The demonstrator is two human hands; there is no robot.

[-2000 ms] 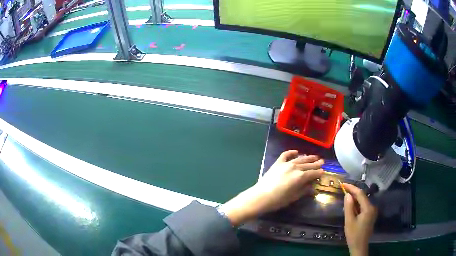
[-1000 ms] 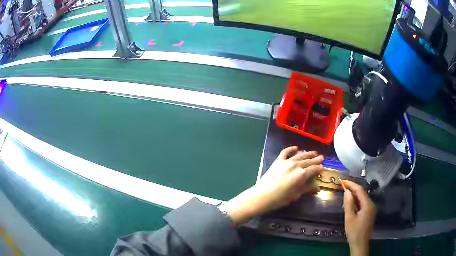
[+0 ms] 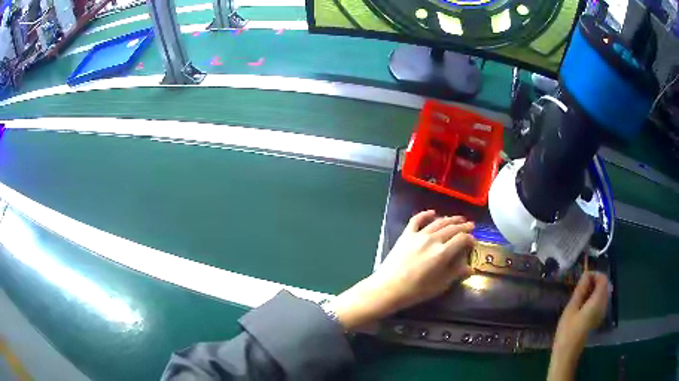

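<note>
The strip fixture (image 3: pixel 509 260) lies on the black microscope base plate (image 3: pixel 484 301), lit gold, with several round seats showing. My left hand (image 3: pixel 432 260) rests over its left end, fingertips on it; what is under the palm is hidden. My right hand (image 3: pixel 584 301) is at the strip's right end, fingers pinched on a thin orange-brown stick (image 3: pixel 586 262), partly hidden. The video microscope (image 3: pixel 558 160), with a blue band and white ring, stands over the strip. A second strip fixture (image 3: pixel 447 336) lies along the plate's front edge.
A red divided parts box (image 3: pixel 451 154) with dark and pale pieces sits on the plate's back left. A monitor (image 3: pixel 447 30) behind shows a magnified round part. A blue shallow tray (image 3: pixel 112 56) lies at far left. Silver-white rails (image 3: pixel 223 141) cross the green bench.
My right hand has moved right along the strip, to its right end. More seats show between my hands. The monitor changed from plain green to a magnified round part. The view shifted slightly.
</note>
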